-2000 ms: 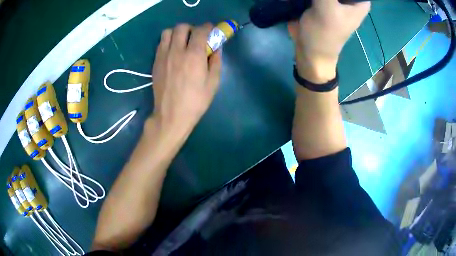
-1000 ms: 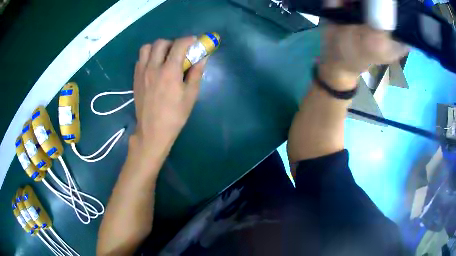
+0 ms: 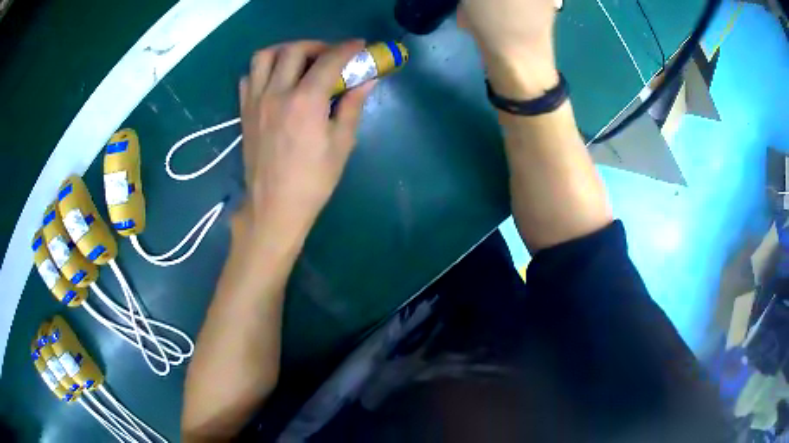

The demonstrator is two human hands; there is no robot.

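Observation:
My left hand (image 3: 294, 121) is closed over a yellow unit (image 3: 372, 67) on the green bench. The unit's far end, with a blue band and white label, sticks out beyond my thumb toward the upper right. Its white cord loop (image 3: 177, 160) lies on the bench left of the hand. My right hand (image 3: 510, 30), cut off by the top edge, holds the black electric screwdriver (image 3: 424, 13). The tool's dark end is above and right of the unit, apart from it; its tip cannot be made out.
One yellow unit (image 3: 125, 183) lies alone at the left. Groups of more units (image 3: 85, 221) lie beside and below it (image 3: 67, 356), with white cords trailing. A white rail (image 3: 104, 104) curves at the left. A black cable (image 3: 644, 108) hangs at the right, above cartons (image 3: 649, 156) and blue floor.
Since one second ago, my right hand with the screwdriver has come back leftward from the upper right, nearer the unit. My left hand still holds the unit, slightly shifted and turned.

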